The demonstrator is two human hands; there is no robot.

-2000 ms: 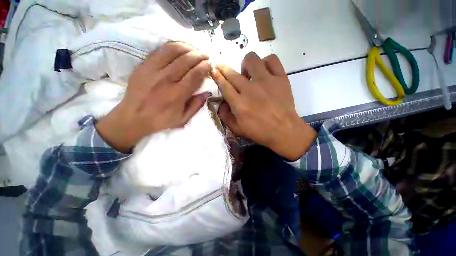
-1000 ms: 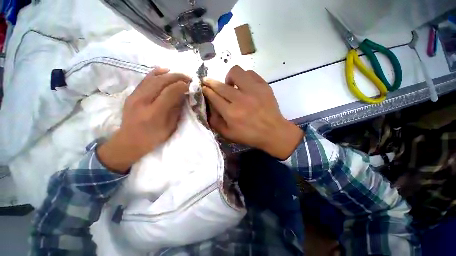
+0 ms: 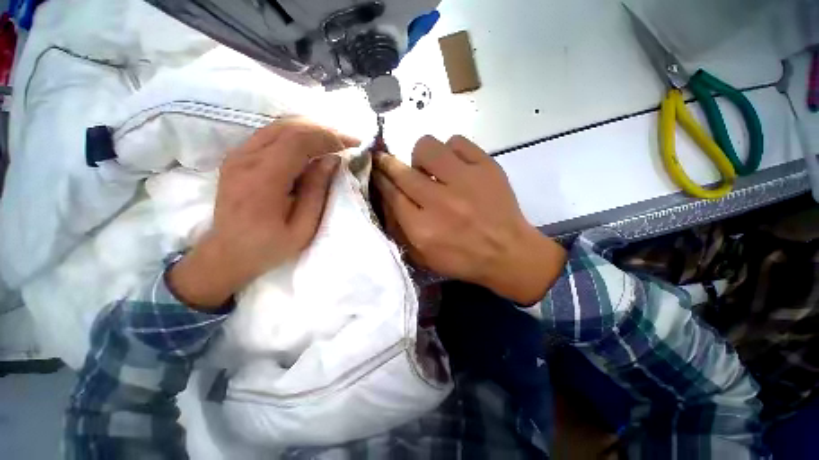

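The white lining [image 3: 305,314] spreads over the left of the table and down to my lap, with dark stitch lines and a dark tab [image 3: 100,145]. Its layered edge, white against brown plaid fabric [image 3: 429,355], runs up between my hands. My left hand [image 3: 269,202] pinches the lining side of the edge. My right hand [image 3: 453,211] holds the plaid side, fingertips close to my left ones. Both are just below the sewing machine head [image 3: 341,45]. The glare at the needle area hides the exact contact.
Scissors [image 3: 691,135] with yellow and green handles lie at the right of the table. A tan rectangle [image 3: 460,62] is on the machine bed. A measuring strip [image 3: 664,211] follows the front edge. Plaid garment pieces [image 3: 772,278] are below right.
Since the first frame, my fingertips have parted slightly and moved down from the needle area, showing more of the edge between them. Since the middle frame, the hands have changed little; the camera view has shifted.
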